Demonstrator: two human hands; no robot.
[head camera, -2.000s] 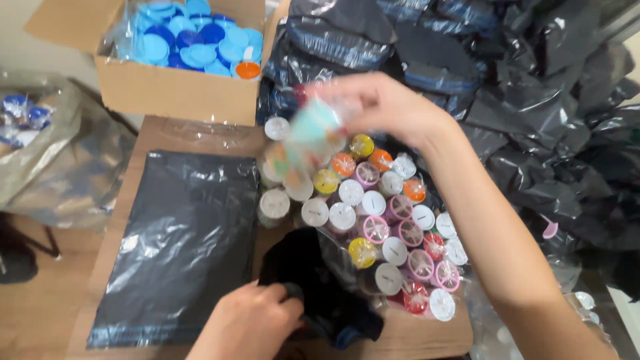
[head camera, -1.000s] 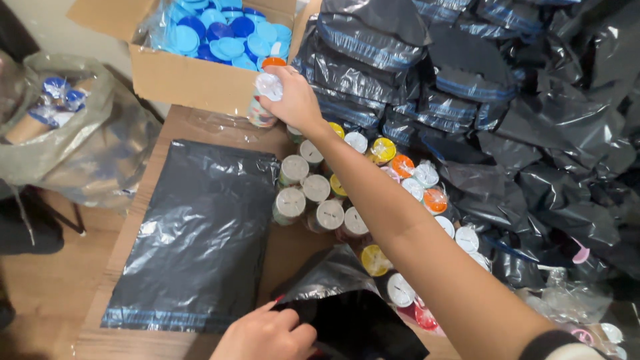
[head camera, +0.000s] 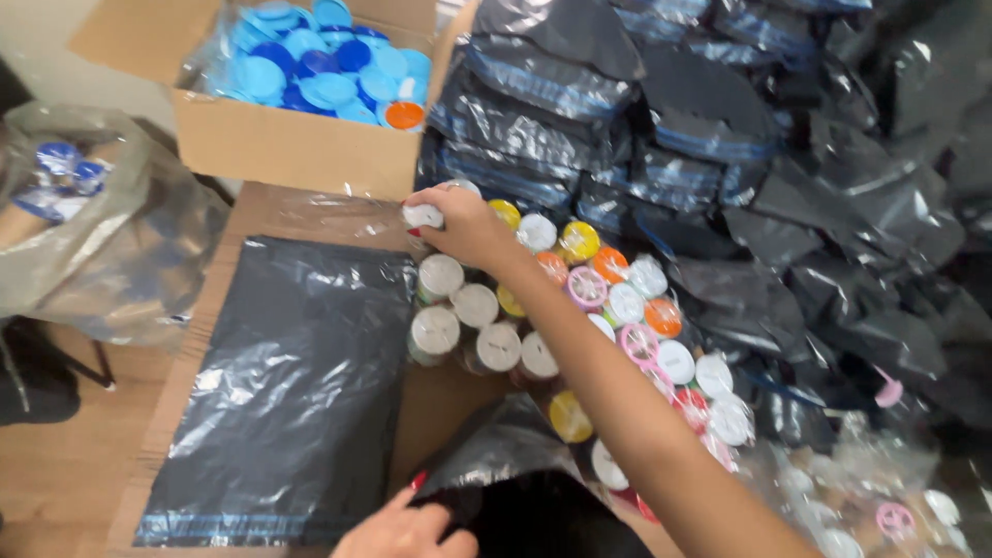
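My right hand (head camera: 465, 225) reaches to the far left corner of a group of wrapped containers, its fingers around one with a white slotted lid (head camera: 423, 217). Near the bottom edge, my left hand (head camera: 411, 523) grips the rim of an open black plastic bag (head camera: 511, 434). Containers with grey-white slotted lids (head camera: 435, 331) stand between the hands; others with yellow, orange, pink, red and white lids stand to the right, partly behind my right forearm. A flat black plastic mailer bag (head camera: 294, 387) lies on the left of the wooden table.
A cardboard box (head camera: 302, 143) of blue lids and an orange one stands at the back left. Black plastic packages (head camera: 535, 116) are piled behind and to the right. A translucent sack (head camera: 132, 256) stands left of the table (head camera: 209, 310); clear-wrapped items (head camera: 868, 496) lie lower right.
Two seconds ago my right hand held a blurred wrapped item above the containers. One second ago it was at the box's near corner with a white-lidded container; now it is slightly nearer the group.
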